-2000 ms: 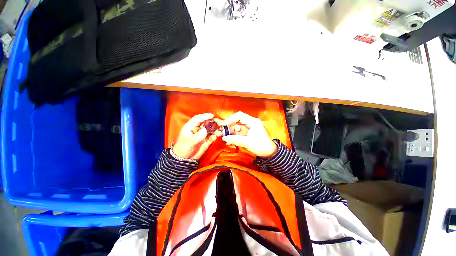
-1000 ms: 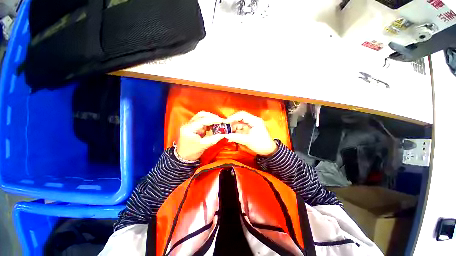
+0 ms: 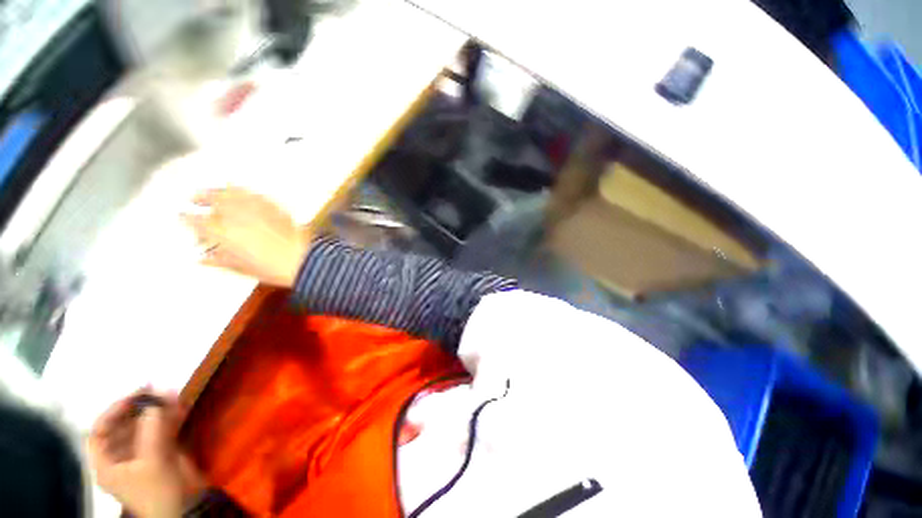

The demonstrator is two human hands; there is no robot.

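Note:
The view is blurred and tilted. My left hand (image 3: 142, 455) is at the lower left by the table's front edge, its fingers curled around a small dark part (image 3: 148, 403), likely the bobbin or its case. My right hand (image 3: 248, 235) reaches over the white machine table (image 3: 344, 126), palm down with fingers pointing left. Whether it holds anything is hidden by blur and glare. The orange garment (image 3: 303, 405) lies over my lap below the table edge.
The blurred sewing machine (image 3: 167, 111) stands at the upper left. A second white table (image 3: 617, 51) curves along the right with a small dark device (image 3: 684, 76) on it. An open cardboard box (image 3: 647, 233) and a blue bin (image 3: 748, 390) are below.
The view has swung right. My hands have parted from above the lap: the right is now over the table, the left near its edge with the dark part.

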